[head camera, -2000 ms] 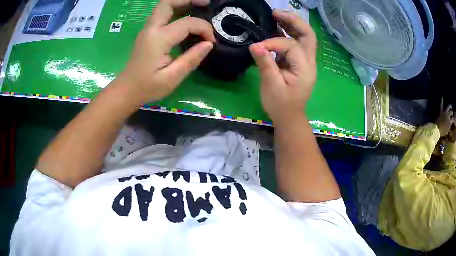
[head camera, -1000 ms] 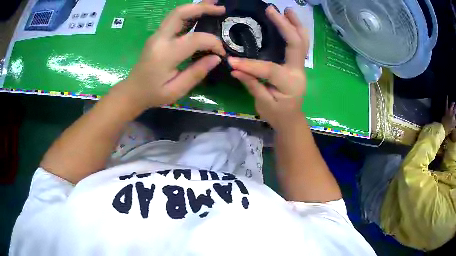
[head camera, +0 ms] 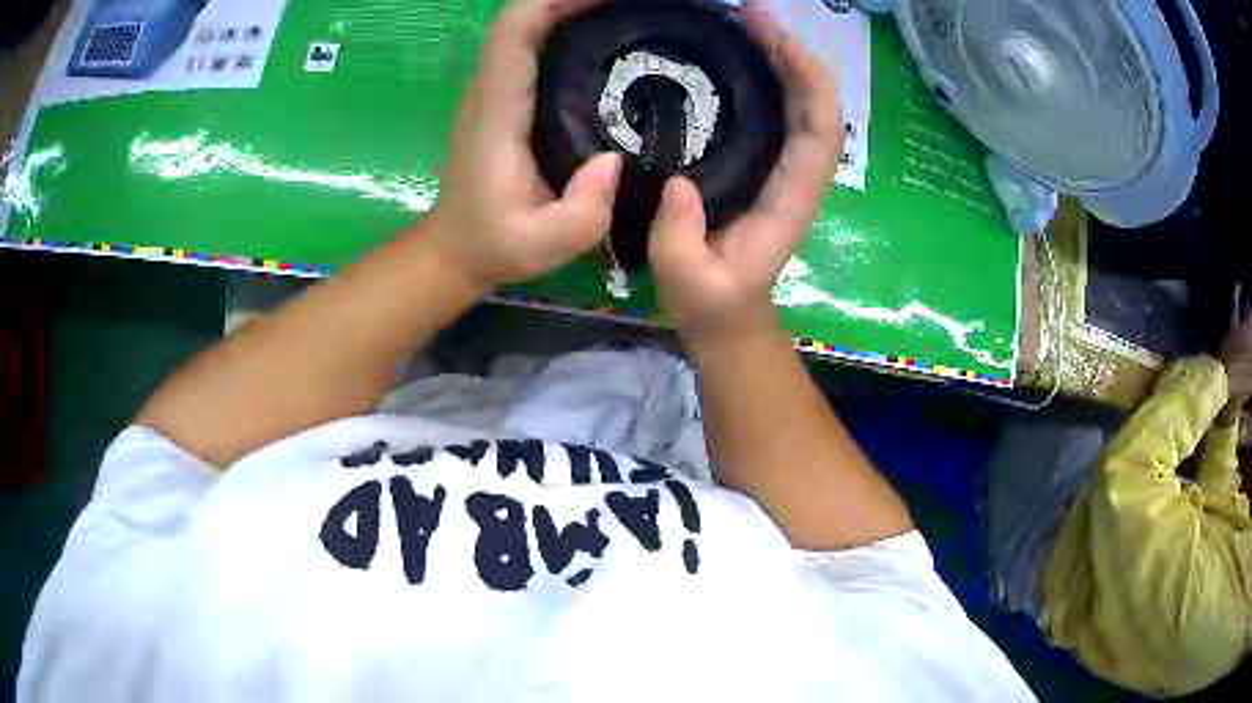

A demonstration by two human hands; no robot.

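Observation:
A black round speaker body (head camera: pixel 748 117) is between my hands near the top of the view, its round end facing up. A white-silver broken ring (head camera: pixel 703 103) sits on that end, and a dark strap (head camera: pixel 663 127) crosses its gap towards me. My left hand (head camera: pixel 529 179) is wrapped around the left side, thumb on the end face beside the strap. My right hand (head camera: pixel 755 227) is wrapped around the right side, thumb on the other side of the strap. A thin wire with a small white connector (head camera: pixel 618 283) hangs from the near side. The fingertips behind the body are hidden.
A glossy green printed sheet (head camera: pixel 343 206) covers the tabletop under the body. A pale blue-grey fan (head camera: pixel 1044 83) is at the upper right. Pale string (head camera: pixel 1050 316) lies by the sheet's right edge. A person in yellow (head camera: pixel 1146 549) is at the right.
Both hands have gone from pinching the near edge with the fingertips to wrapping around the body's sides. The strap has turned to point towards me, and the wire with its connector now shows.

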